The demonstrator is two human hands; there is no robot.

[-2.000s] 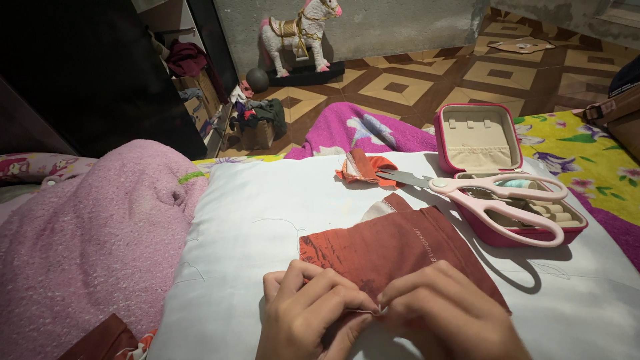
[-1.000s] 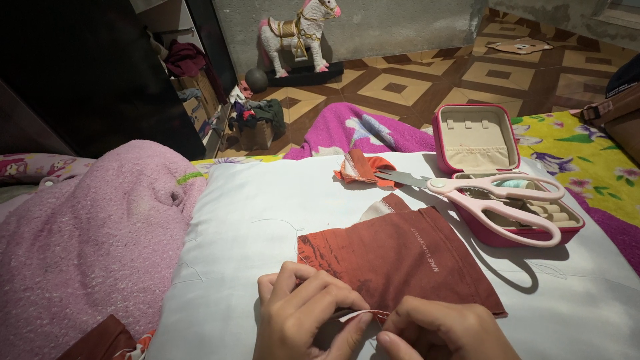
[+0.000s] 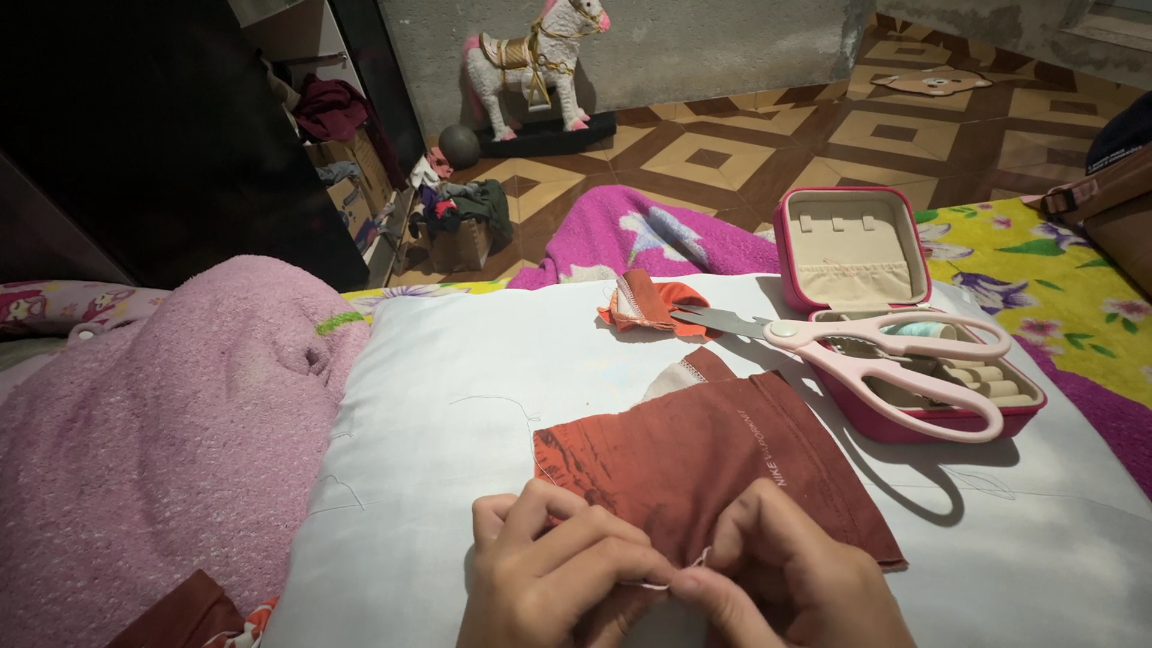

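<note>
On a white pillow [image 3: 450,360] lies a rust-red fabric piece [image 3: 666,450] with printed lettering. My left hand [image 3: 567,576] pinches a white edge of fabric or cord near the piece's lower side. My right hand [image 3: 792,567] pinches the same edge, its fingertips almost meeting the left ones; whether a needle is there cannot be told. Pale pink scissors [image 3: 864,351] rest across an open pink sewing case [image 3: 981,414] holding a pale blue thread spool [image 3: 918,330]. Their blade tips lie on a crumpled orange fabric scrap [image 3: 657,301]. A loose thread [image 3: 495,399] trails on the pillow.
A pink fleece blanket [image 3: 171,405] is heaped on the left, with more rust-red fabric [image 3: 184,616] below it. Behind the pillow are a magenta blanket [image 3: 630,234] and yellow floral cloth [image 3: 1035,270]. A brown bag [image 3: 1107,216] sits at the right edge.
The fingers of both hands have shifted along the fabric's lower edge, and the right hand's fingers are more raised and bent than a second ago. Scissors and case have not moved.
</note>
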